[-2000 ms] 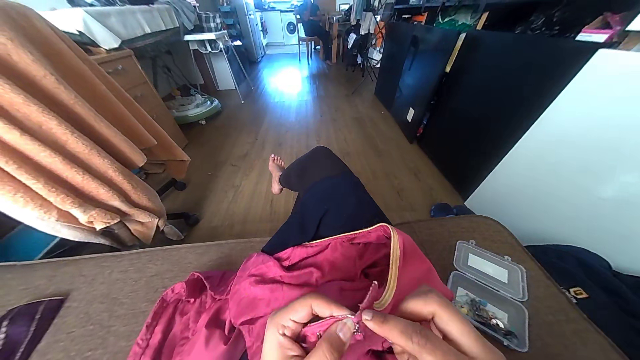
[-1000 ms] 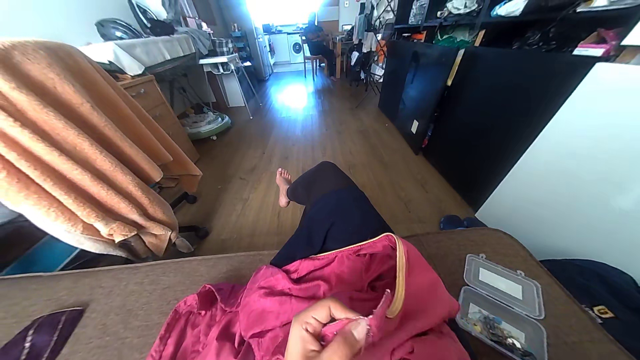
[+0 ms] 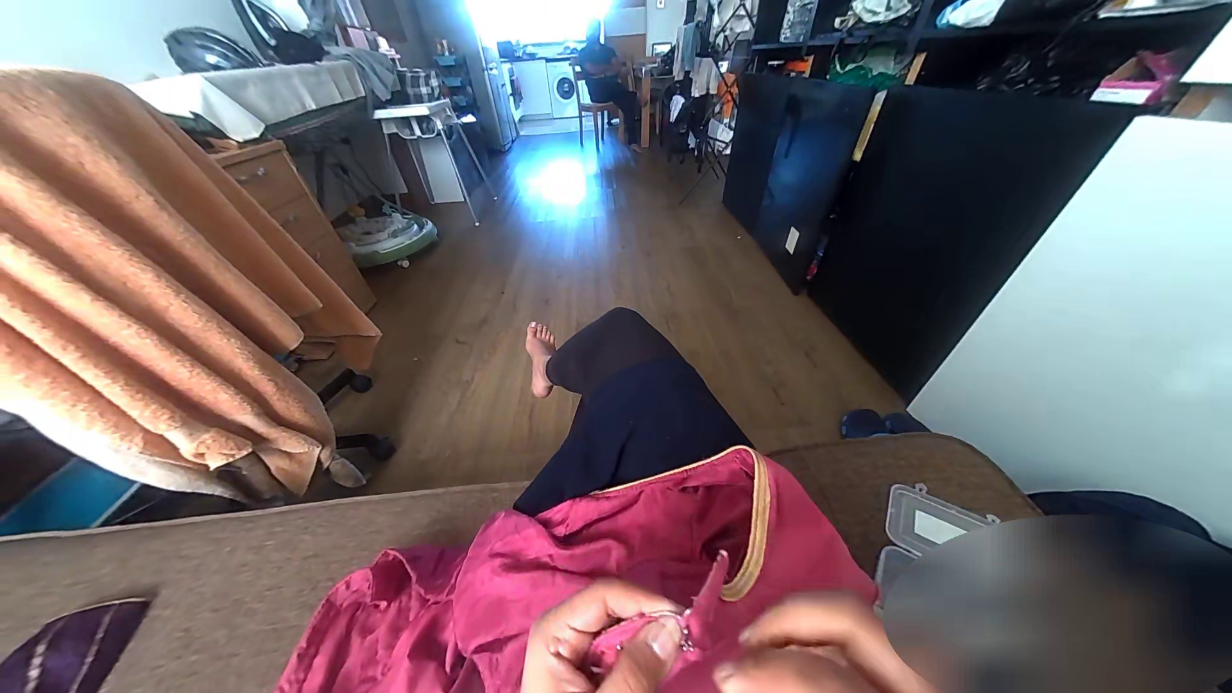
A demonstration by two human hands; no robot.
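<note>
A pink garment with gold trim (image 3: 568, 539) lies bunched over my lap. My left hand (image 3: 611, 640) pinches a folded edge of it between thumb and fingers, where small metallic bits show. A narrow pink strip stands up beside those fingertips. Just to the right is my right hand (image 3: 818, 645), blurred, its thumb and fingertips near each other; whether anything is between them cannot be told. An open clear plastic case (image 3: 929, 525) rests on the brown sofa at the right, its lower part mostly hidden behind a blurred dark shape.
The brown sofa seat (image 3: 414, 515) runs along the front. An orange towel (image 3: 144, 279) drapes over a wheeled chair at left. Black panels (image 3: 962, 202) lean at right, near dark shoes (image 3: 881, 423). Far off, a person (image 3: 606, 77) sits on a chair. A purple cloth (image 3: 77, 645) lies at lower left.
My right hand, out of view one second ago, is back beside the left hand. A blurred dark shape now covers much of the plastic case. The left hand still pinches the pink cloth.
</note>
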